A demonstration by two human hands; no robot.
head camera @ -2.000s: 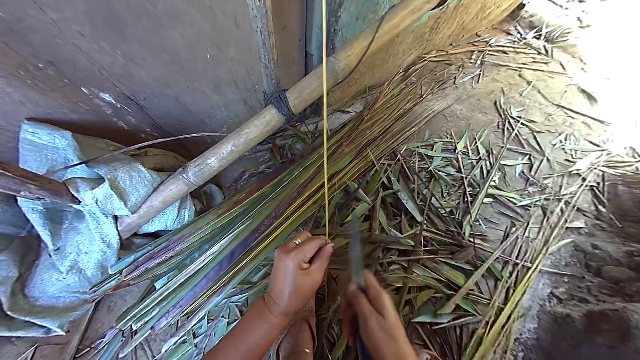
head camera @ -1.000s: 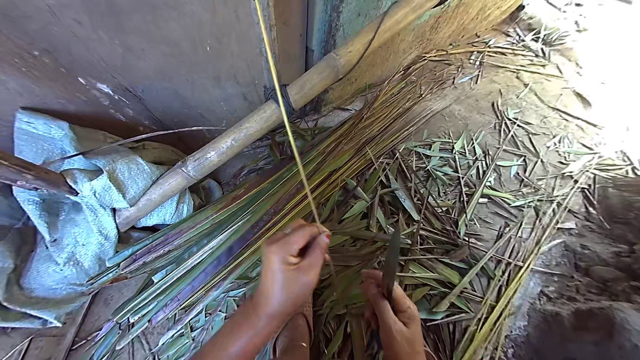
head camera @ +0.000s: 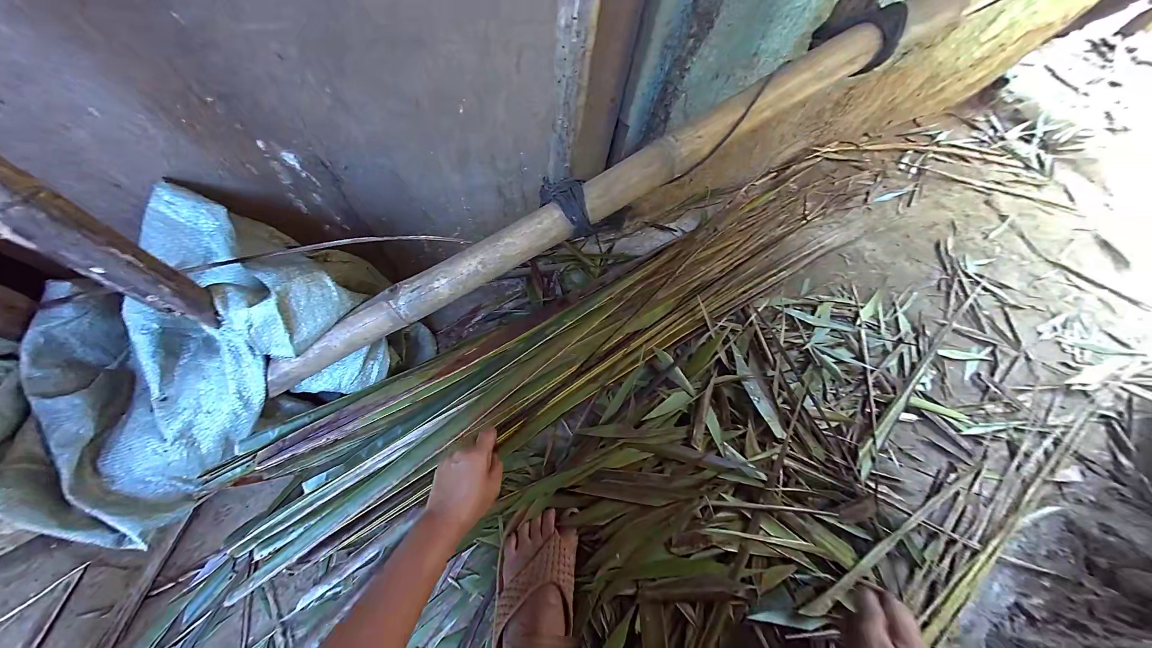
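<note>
My left hand reaches down to the bundle of long palm leaves, its fingers at the lower edge of the bundle; whether they grip a leaf is not clear. At the bottom right, my right hand is mostly cut off by the frame edge, near a pile of stripped stems. Its grip is hidden, and the knife is not visible. Cut leaf pieces lie heaped between the two hands.
A bamboo pole slants along the wall, bound with a black tie. A woven plastic sack lies crumpled at left under a wooden pole. My sandalled foot stands beside the leaf heap.
My left hand has moved down and left to the leaf bundle; the thin strip it held upright is out of its fingers. My right hand has moved down and right, to the frame edge.
</note>
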